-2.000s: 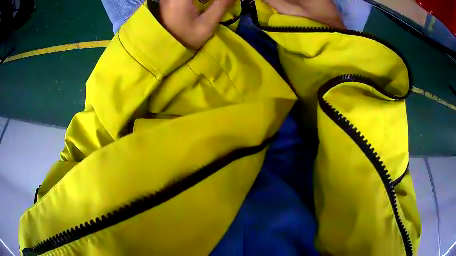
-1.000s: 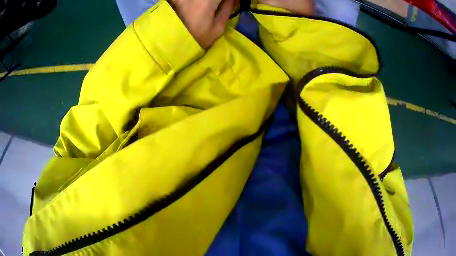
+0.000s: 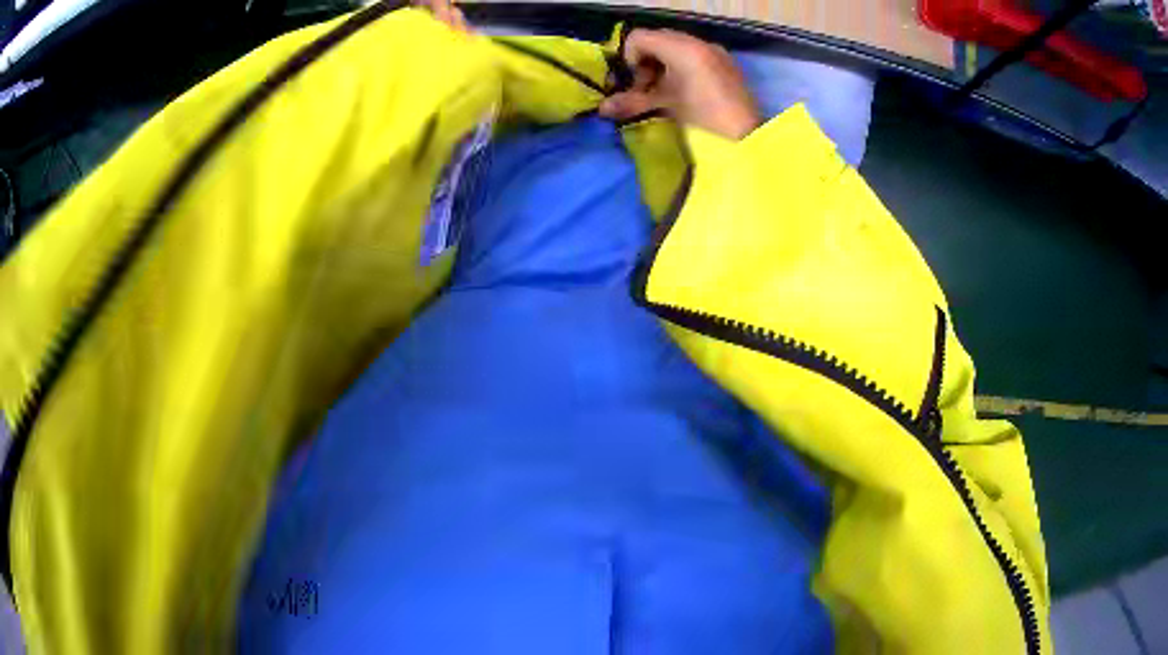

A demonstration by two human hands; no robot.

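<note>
A yellow-green work jacket [image 3: 794, 243] with black zip edges is spread open across the view, with its left side raised and blurred. Blue clothing [image 3: 538, 422] shows between its two sides. My right hand [image 3: 685, 79] is at the top centre, its thumb and fingers pinching the jacket's edge by a dark fastening. Of my left hand [image 3: 445, 13] only a small part shows at the top edge, against the jacket's upper edge. The rest of it is hidden or cut off, so its grip cannot be told.
A bench edge [image 3: 794, 41] runs along the top. A red object [image 3: 1038, 49] and a black cable lie at the upper right. The green floor [image 3: 1025, 307] has a yellow line [image 3: 1076, 411] at right. Blurred dark and white things show at the upper left.
The jacket's left side has swung up and outward to the left, showing much more blue clothing. My right hand has come further into view; my left hand has moved mostly out of sight.
</note>
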